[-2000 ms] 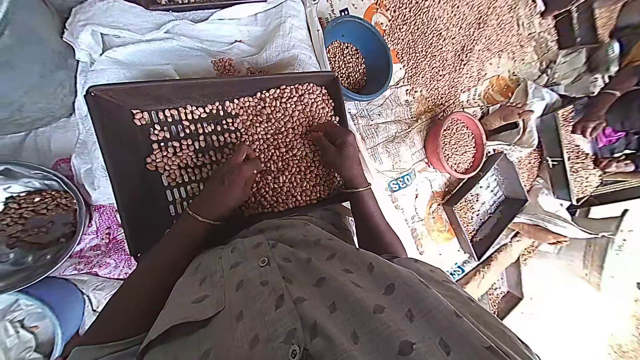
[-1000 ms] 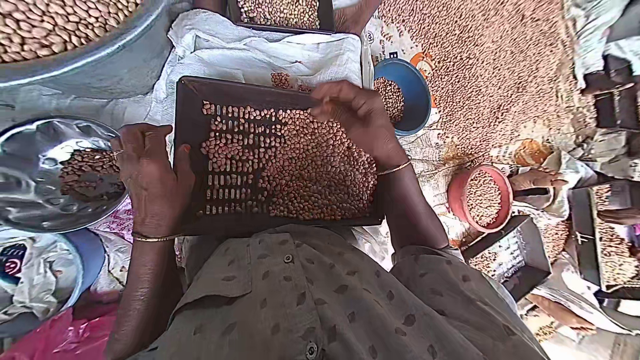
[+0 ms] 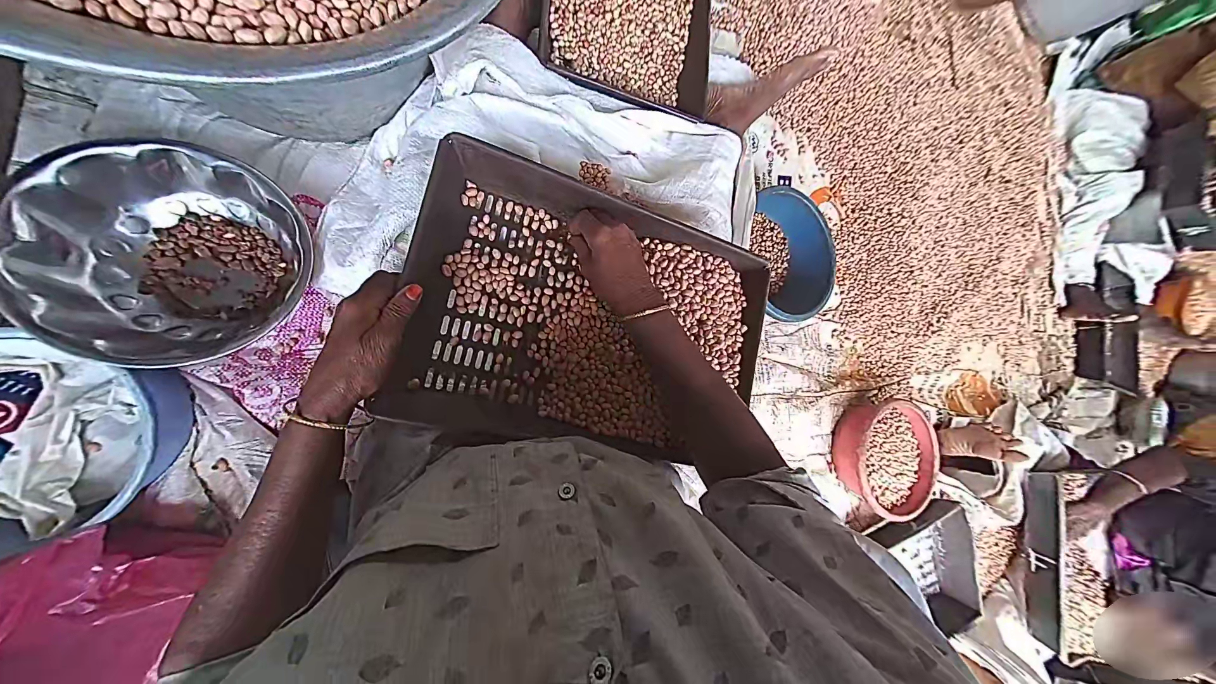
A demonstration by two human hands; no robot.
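A dark rectangular tray with a slotted bottom [image 3: 513, 397] lies tilted across my lap, one side covered with shelled peanuts [image 3: 698, 294]. My left hand [image 3: 366, 337] grips its left wall, thumb on top and fingers hidden beneath or behind it. Inside the tray, my right hand [image 3: 608, 256] rests on the peanuts near the upper middle, fingers bent down; whether it pinches any is hidden. Light slots show between the nuts at the lower left of the tray.
A shiny metal bowl [image 3: 57, 285] with darker nuts sits left, below a large metal basin [image 3: 380, 57] of peanuts. Right of the tray are a blue bowl [image 3: 803, 252] and a red bowl [image 3: 929, 456]. Peanuts [image 3: 931, 190] cover the ground; other people's hands and trays are at right.
My left hand, raised off the tray a second ago, now holds its left wall. My right hand has moved from the tray's top edge down among the peanuts. The tray has tilted clockwise.
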